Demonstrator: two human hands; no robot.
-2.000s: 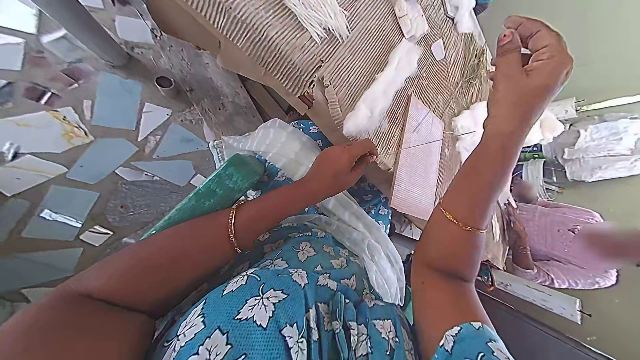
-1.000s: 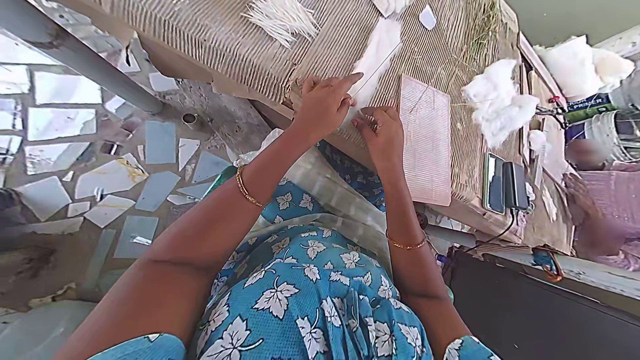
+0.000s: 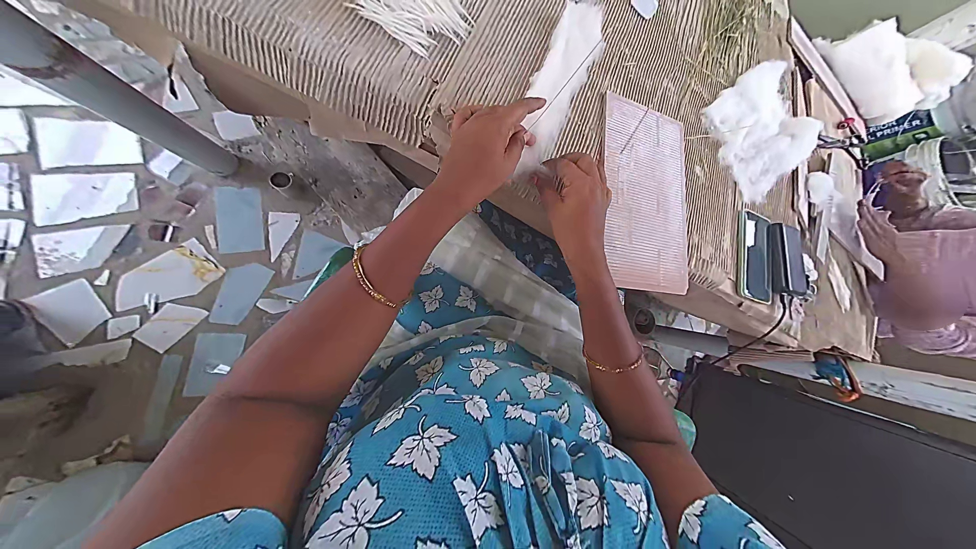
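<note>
A long strip of white cotton [image 3: 563,69] lies on the ribbed cardboard, a thin dark stick [image 3: 573,76] slanting across it. The lower end of this stick is between the thumb and forefinger of my left hand [image 3: 490,145], beside the strip. My right hand [image 3: 576,187] has its fingers pinched on the strip's near end; the fingertips partly hide the cotton. Right of that hand lies a pink ribbed plastic board [image 3: 646,198], with another thin dark stick or line on its upper part. Thin white cotton wicks [image 3: 415,19] are piled at the top.
Loose cotton [image 3: 759,130] lies right of the board, near a phone [image 3: 755,255] and a black device [image 3: 788,259] with a cable. A person in pink [image 3: 930,267] sits at the far right. A metal pole [image 3: 114,88] and broken tiles [image 3: 84,198] are at left.
My right hand, raised at the upper right two seconds ago, has come down to the near end of the cotton strip. My left hand has moved onto the strip's side. The view has shifted.
</note>
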